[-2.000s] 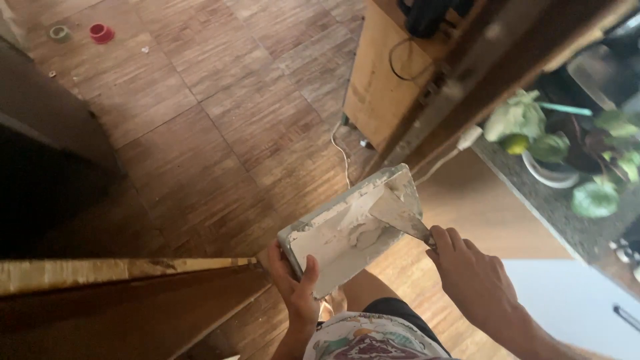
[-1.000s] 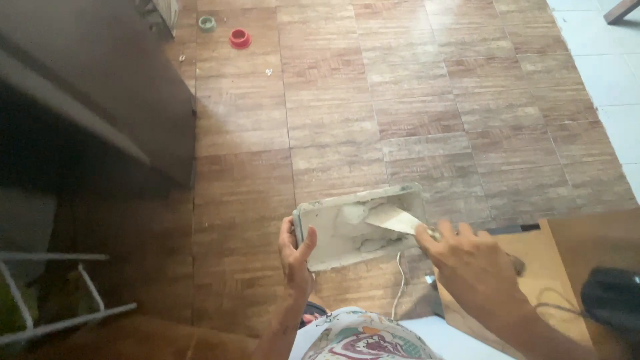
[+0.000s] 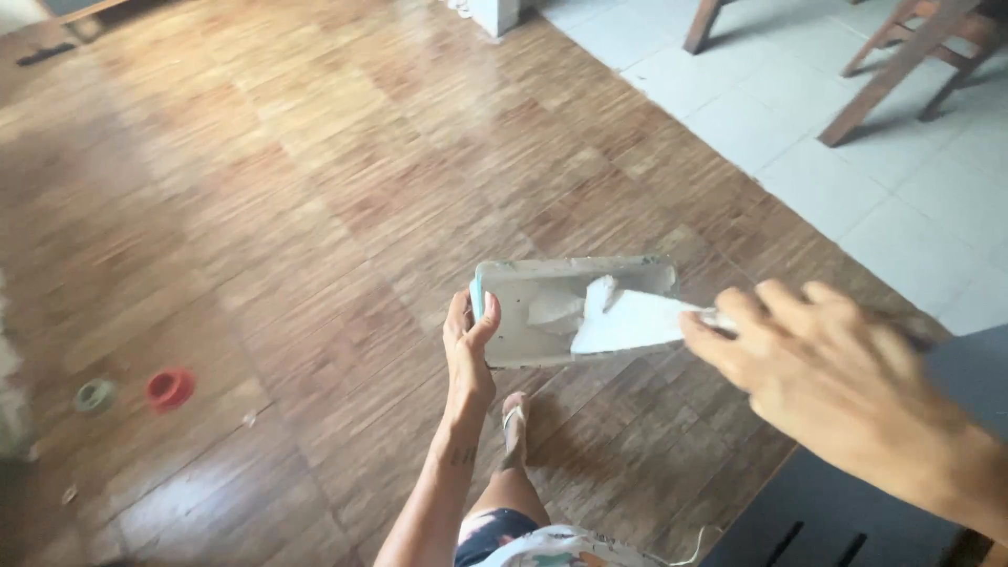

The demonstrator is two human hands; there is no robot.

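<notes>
My left hand (image 3: pixel 470 342) grips the left end of a rectangular plastic tub (image 3: pixel 508 331), its thumb over the rim. White paste, like filler or plaster, lies inside the tub and coats its walls. My right hand (image 3: pixel 795 354), slightly blurred, holds a putty knife (image 3: pixel 630 323) by the handle. The wide blade is over the tub and pointed left, coated in white paste, with a small lump (image 3: pixel 602 293) near its upper edge. Whether the blade touches the tub's bottom cannot be told.
Wood-patterned floor (image 3: pixel 354 197) lies below, with white tiles (image 3: pixel 772 118) at the upper right under wooden furniture legs (image 3: pixel 890 79). A red bowl (image 3: pixel 169 389) and a green one (image 3: pixel 94 395) stand at the left. A dark grey surface (image 3: pixel 858 480) is close at the lower right.
The view has swung round, with tiles and wooden legs now at the upper right. The blade carries more white paste than a second ago. Both hands keep their holds.
</notes>
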